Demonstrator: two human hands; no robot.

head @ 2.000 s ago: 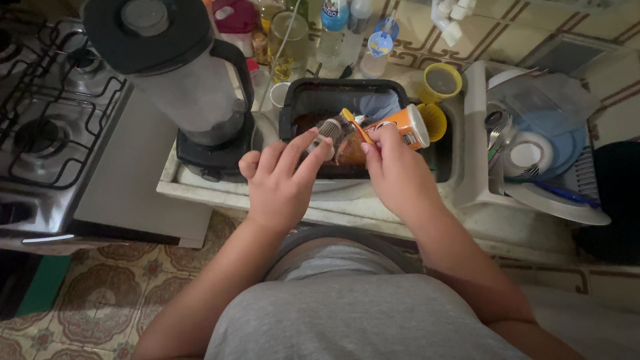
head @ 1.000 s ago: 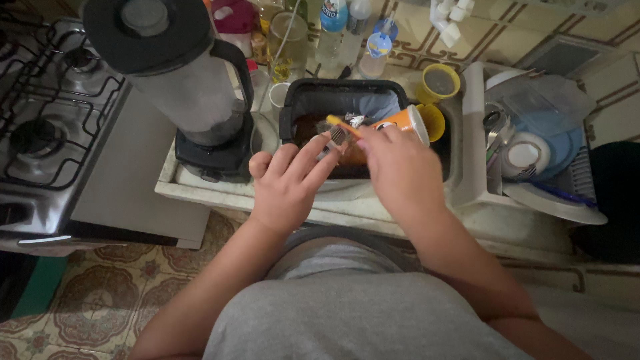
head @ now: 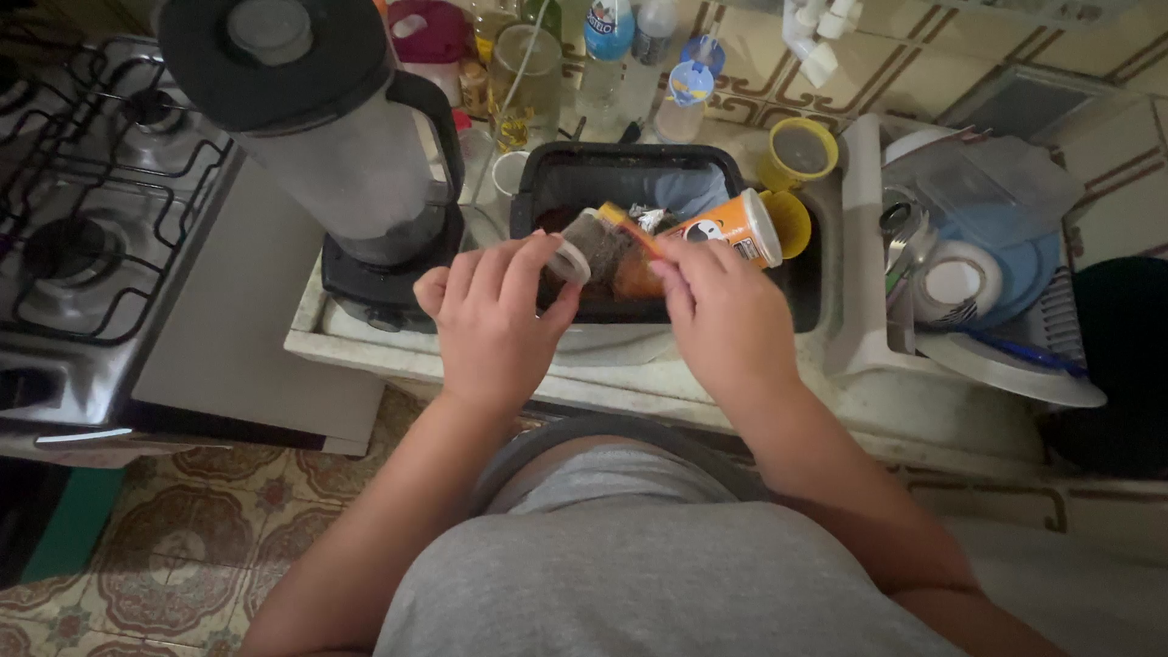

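My left hand (head: 502,310) holds a small round clear container or strainer with a pale rim (head: 573,263) between thumb and fingers; what exactly it is cannot be told. In my right hand (head: 725,315) is a toothbrush-like brush (head: 630,228), orange and yellow, its head against the small container. Both hands are above the front of a black plastic bin (head: 630,155) that holds a bluish bag, dark waste and crumpled foil (head: 650,217). An orange cardboard snack can (head: 730,233) lies tilted in the bin, just behind my right hand.
A blender (head: 342,173) stands left of the bin, beside the gas stove (head: 82,201). Behind are bottles (head: 607,55), a glass jar (head: 526,82) and a white cup (head: 511,172). Yellow cups (head: 803,151) sit to the right, then a dish rack (head: 858,274) with plates and cutlery.
The small container has been turned in my left hand, so its pale rim now faces my right hand. The brush stays in my right hand.
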